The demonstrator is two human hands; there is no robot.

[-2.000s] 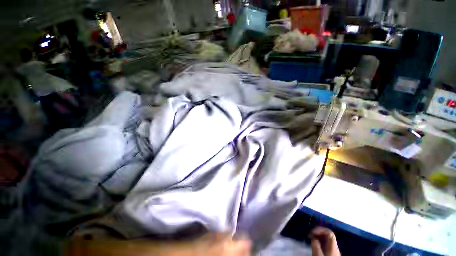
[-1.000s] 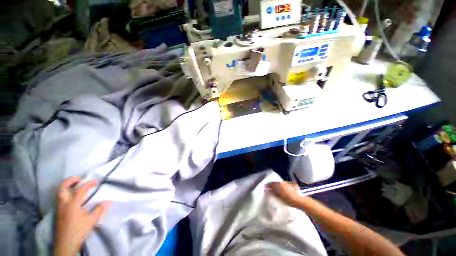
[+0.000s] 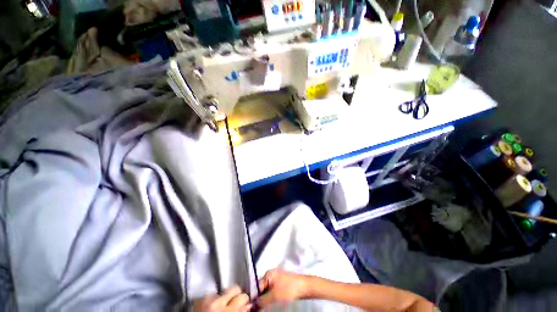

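Observation:
The grey fabric [image 3: 79, 201] lies heaped left of the sewing machine [image 3: 275, 67] and hangs down in front of me. Its dark-edged seam [image 3: 242, 207] runs in a nearly straight line from the presser foot [image 3: 221, 122] down to my hands. My left hand [image 3: 226, 301], cut off by the bottom edge, grips the fabric just left of the seam. My right hand [image 3: 278, 289] pinches the seam edge close beside it; the fingertips are partly hidden. A paler white-grey cloth [image 3: 305, 234] lies over my lap, under the right forearm.
Black scissors [image 3: 416, 106] and a yellow-green round thing [image 3: 442, 78] lie on the white, blue-edged table [image 3: 378, 131]. A white roll [image 3: 350, 190] hangs below the edge. Coloured thread cones [image 3: 513, 189] stand in a dark crate at right. A display box [image 3: 289, 13] sits on the machine.
My left hand has moved right and down from the spread fabric and now grips it. My right hand has moved from the lap cloth to the seam. The seam is now straighter; the view has shifted right.

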